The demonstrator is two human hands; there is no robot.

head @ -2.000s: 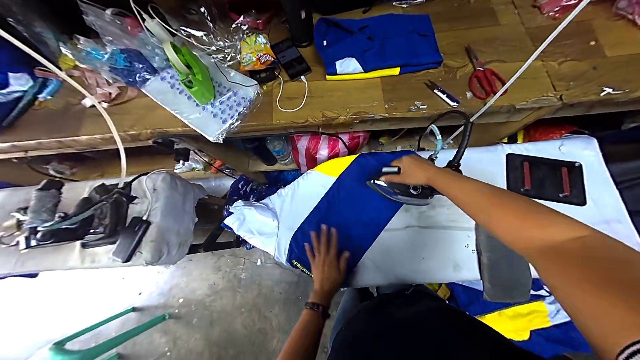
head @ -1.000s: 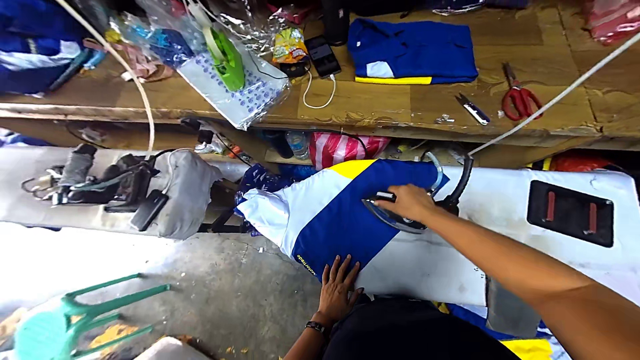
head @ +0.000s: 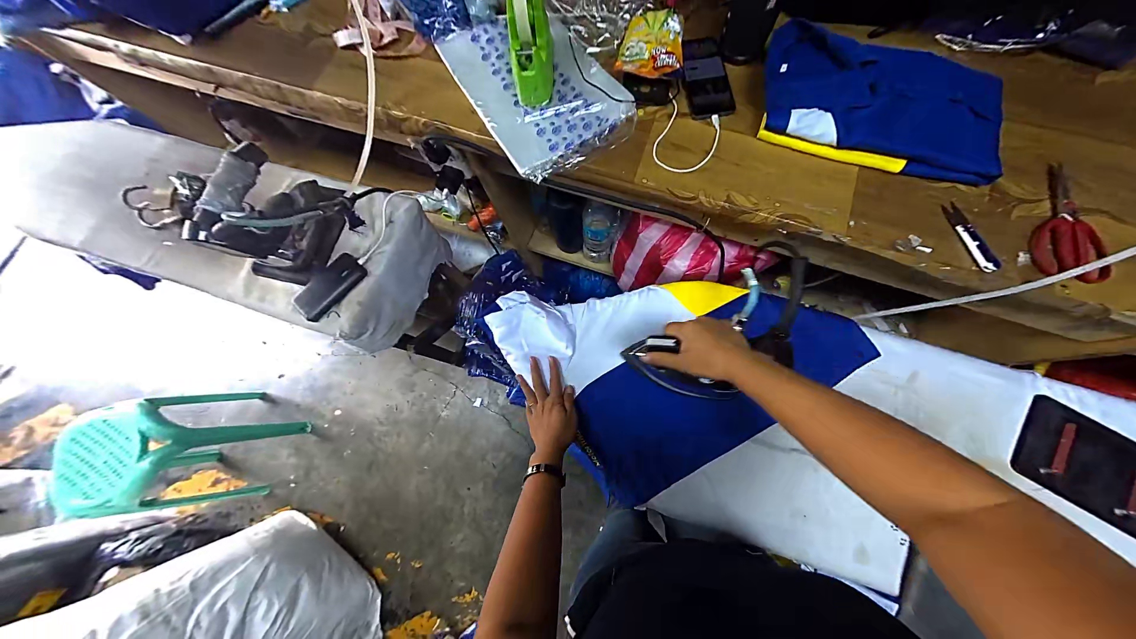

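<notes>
A blue, white and yellow garment (head: 657, 444) lies over the white-covered ironing board (head: 816, 497). My right hand (head: 710, 353) grips the handle of a steam iron (head: 674, 377), whose soleplate rests on the cloth at the border of the blue and white parts. A hose and a dark cord rise behind the iron. My left hand (head: 550, 408) lies flat with fingers apart on the garment's near left edge, by the bunched white part. The iron's underside is hidden.
A folded blue garment (head: 887, 106), red-handled scissors (head: 1068, 244), thread snips (head: 972, 238), a phone (head: 707, 80) and a green tape dispenser (head: 531, 53) lie on the wooden table (head: 754, 169). Another padded board (head: 390, 284) stands left, a green plastic stool (head: 115, 453) below it. A dark iron rest (head: 1078, 461) is at right.
My right hand has moved left over the cloth with the iron, toward the white part. My left hand has moved from the blue part up to the white part's edge. The view has shifted left.
</notes>
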